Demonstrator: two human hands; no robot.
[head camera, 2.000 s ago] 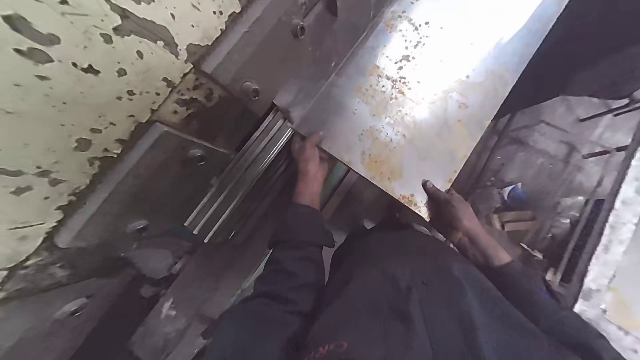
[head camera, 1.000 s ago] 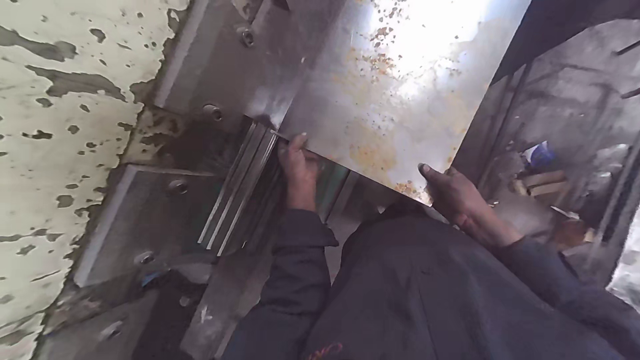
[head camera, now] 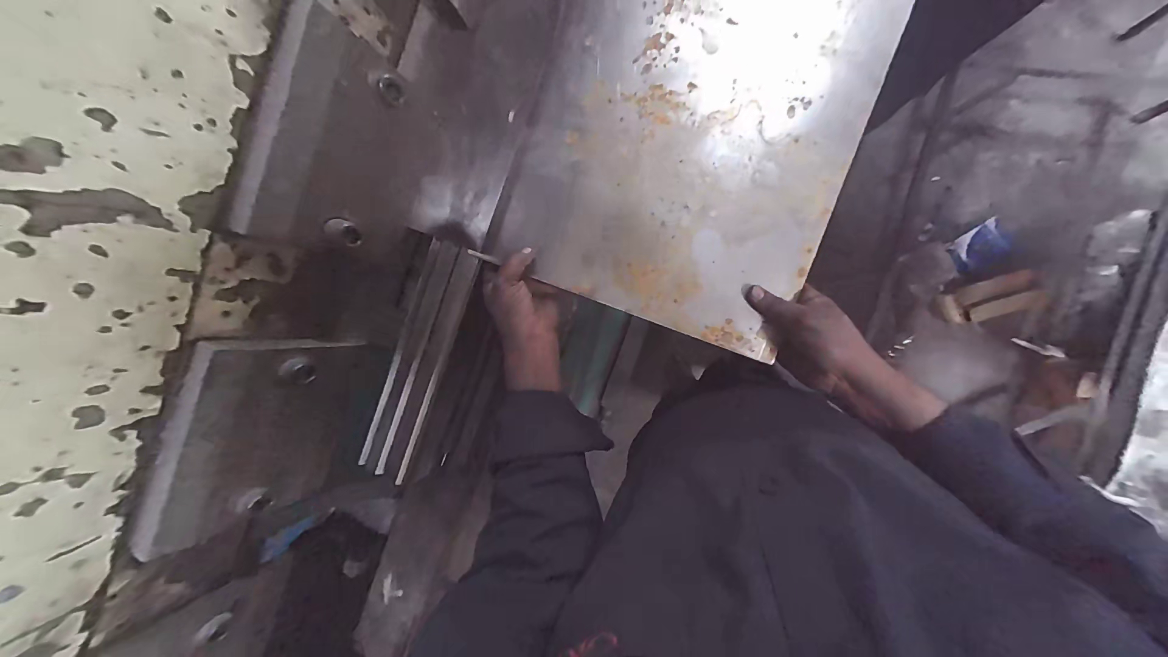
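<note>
A flat metal sheet (head camera: 675,201), shiny with brown rust spots, runs from near my body up to the top edge of the view. My left hand (head camera: 525,315) holds its near edge close to the left corner, thumb on top and the other fingers hidden below. At the near right corner my right hand (head camera: 817,342) grips the sheet, thumb on the upper face. The sheet's left side lies against a dark steel machine bed (head camera: 465,119). Narrow metal bars (head camera: 420,365) lie side by side just left of my left hand.
On the left stands a machine body (head camera: 100,274) with chipped pale paint. Bolted steel blocks (head camera: 265,411) stick out beside it. To the right, wooden pieces (head camera: 995,297) and a blue and white scrap (head camera: 979,245) lie on a dark, cluttered surface.
Both hands keep their hold on the sheet's near edge. The view has turned and shifted somewhat; no clear move of the sheet against the machine can be told.
</note>
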